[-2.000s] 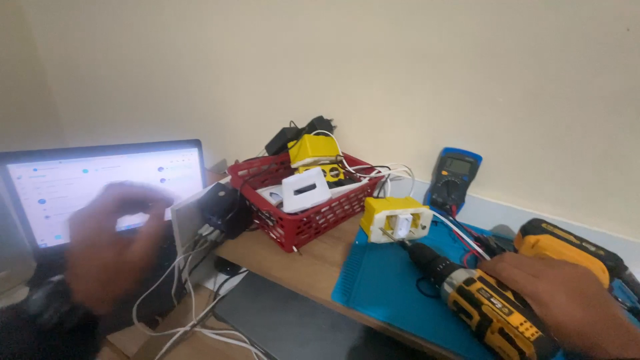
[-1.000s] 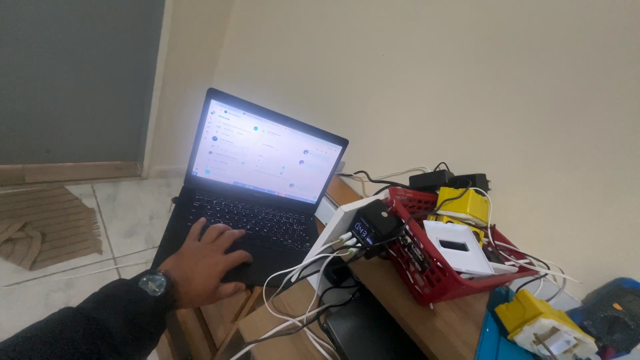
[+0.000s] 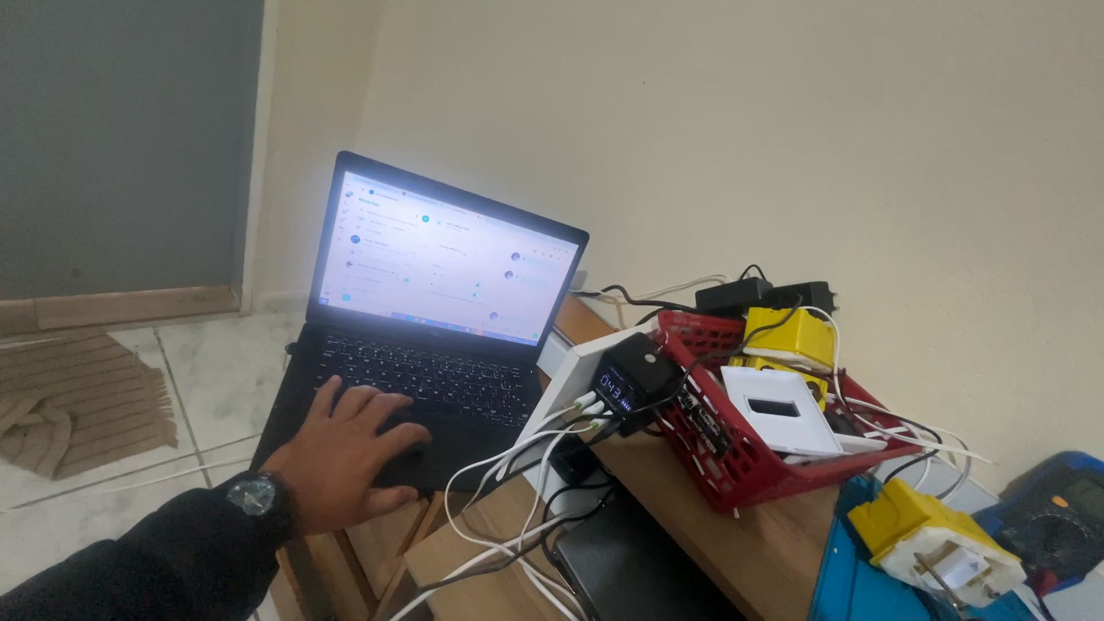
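Observation:
My left hand [image 3: 349,457] rests palm down on the open laptop [image 3: 431,379], its fingers spread over the left part of the keyboard and the thumb near the front edge. It holds nothing. A watch [image 3: 253,495] is on the wrist, below a dark sleeve. The laptop's screen is lit. My right hand is out of view. Right of the laptop, a black charger [image 3: 634,379] with a lit display has several white and dark cables [image 3: 539,440] plugged in. A yellow and white electrical box [image 3: 936,543] lies at the lower right.
A red plastic basket [image 3: 733,466] holds a white cover plate [image 3: 780,410] and yellow boxes [image 3: 789,338]. Beside it are a blue mat [image 3: 849,561] and a multimeter [image 3: 1052,517]. A black flat device [image 3: 642,561] lies below the basket. A striped rug [image 3: 95,397] covers part of the tiled floor.
My left hand has come down onto the laptop keyboard, after being raised and blurred. My right hand, earlier on a yellow cordless drill, has left view. The view has swung left.

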